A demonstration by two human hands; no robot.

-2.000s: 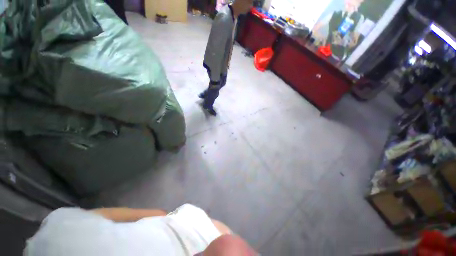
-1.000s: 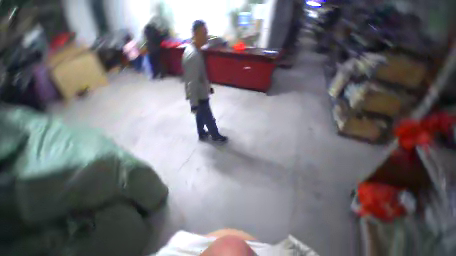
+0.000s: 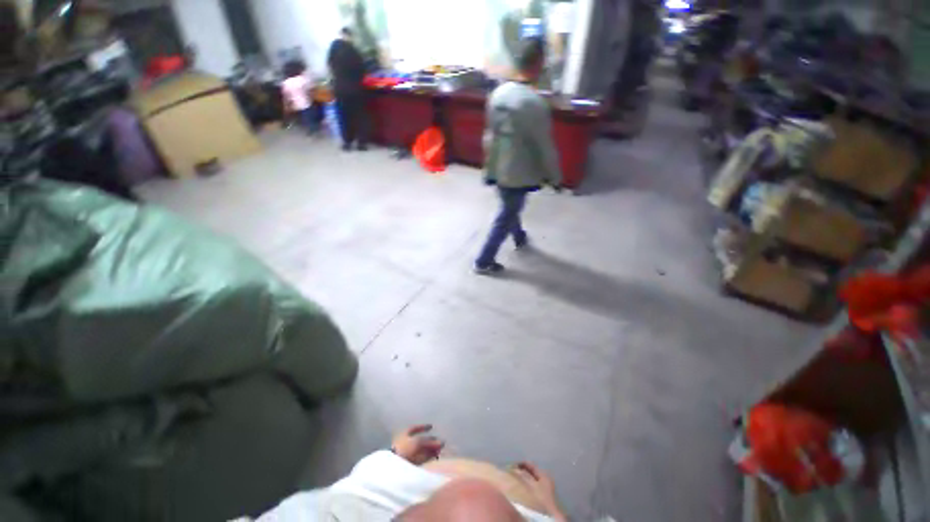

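Note:
My left hand [image 3: 416,445] shows small and blurred at the bottom centre, in front of my white clothing [image 3: 357,489]. Its fingers look apart, with dark patches at the tips and no clear object in it. My right hand [image 3: 540,485] is at the bottom edge, right of my left hand, partly hidden and blurred; its fingers cannot be made out well. The hands are apart. Large shiny green sacks [image 3: 184,291] bulge in a pile at the left, not touched by my hands.
A person [image 3: 520,143] in a grey-green jacket walks on the grey floor. Dark red desks [image 3: 459,127], a person in dark clothes [image 3: 348,87] and a red bag [image 3: 429,150] are behind. A cardboard sheet [image 3: 199,127] leans at the back left. Stacked goods [image 3: 806,219] and red bags [image 3: 790,444] are at the right.
The view has swung, and the green sacks sit lower than at first. The walking person is now further right and turned away. Both my hands have come into view at the bottom.

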